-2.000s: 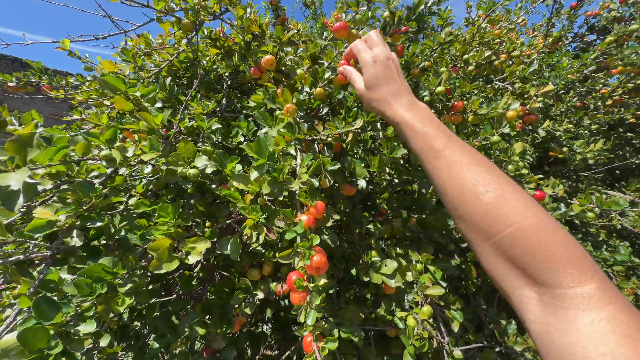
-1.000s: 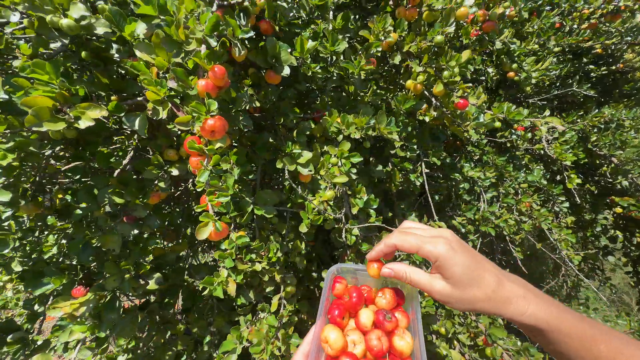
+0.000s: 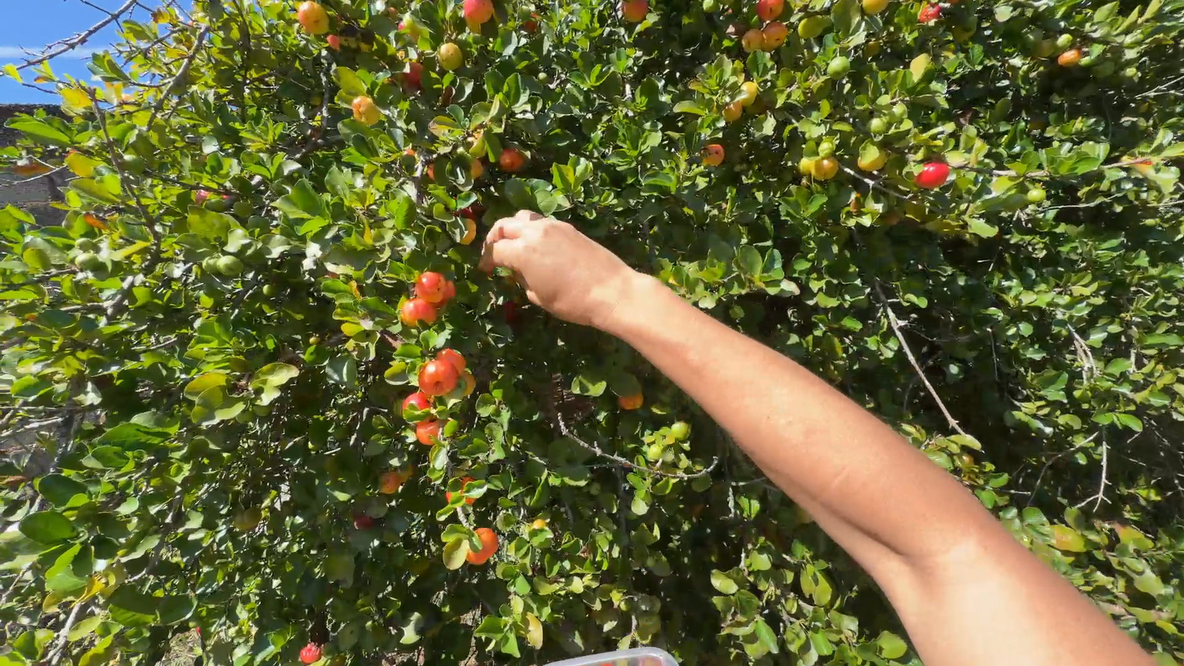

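Note:
My right hand (image 3: 555,268) reaches into the leafy bush with its fingers curled together. A bit of orange-red shows beneath the fingers, but whether they grip a fruit is hidden. Just left of the hand hang red-orange acerola-like cherries (image 3: 430,287) on a branch, with a second cluster (image 3: 438,376) lower down. One more orange-red fruit (image 3: 482,546) hangs below them. At the bottom edge, only the rim of a clear plastic container (image 3: 629,657) shows. My left hand is out of the frame.
Dense green foliage (image 3: 277,518) fills most of the view. Bare twigs (image 3: 911,361) stick out at the right, and more (image 3: 83,37) stand against the sky at the upper left. A bright red fruit (image 3: 932,175) and several yellow-green ones (image 3: 825,167) hang at the upper right.
My right hand has moved from above the fruit-filled container up into the bush. The fruit it held a second ago is no longer visible. The view has shifted upward, leaving only the container's rim.

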